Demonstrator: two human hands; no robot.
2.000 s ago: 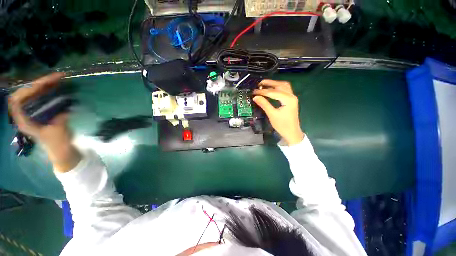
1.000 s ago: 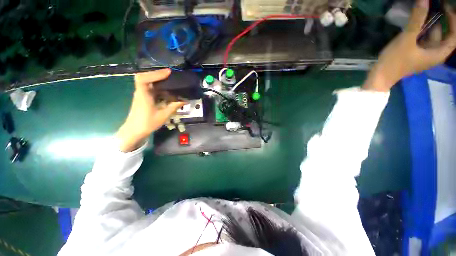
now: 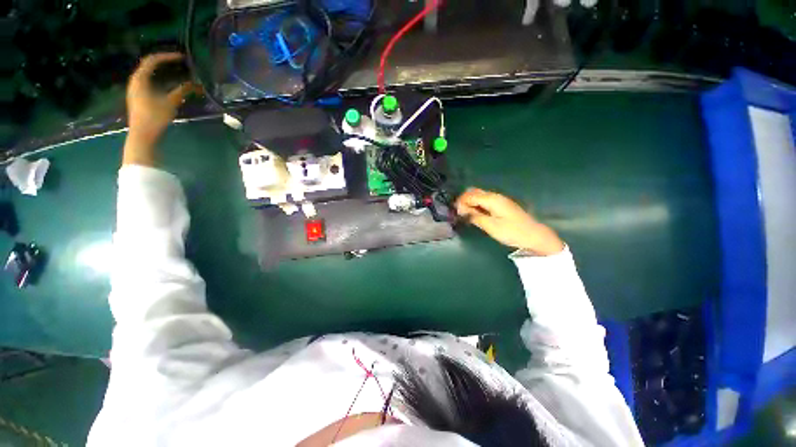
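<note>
A black power adapter (image 3: 291, 128) sits on the rear of the white AC test socket (image 3: 316, 175). Its bundled black output cable (image 3: 414, 172) lies over the green test board (image 3: 378, 181). My right hand (image 3: 506, 221) is at the right front of the board, with its fingertips pinched on the dark cable end (image 3: 443, 207); the tip itself is hidden. My left hand (image 3: 150, 103) is raised over the dark rear strip, fingers curved around a dark patch. Whether it holds a black unit there cannot be told. The red rocker switch (image 3: 315, 230) is on the dark fixture base (image 3: 373, 233).
Green-tipped parts (image 3: 389, 105) stand behind the board, with a red lead (image 3: 394, 48) running rearward. A blue cable (image 3: 281, 48) lies on the rear shelf. A small black piece (image 3: 24, 264) and a white scrap (image 3: 30, 175) lie at far left. A blue bin (image 3: 726, 227) stands at right.
My left hand has let go of the adapter at the socket and moved left and rearward. My right hand has come from the upper right, without the dark unit it held, to the cable end.
</note>
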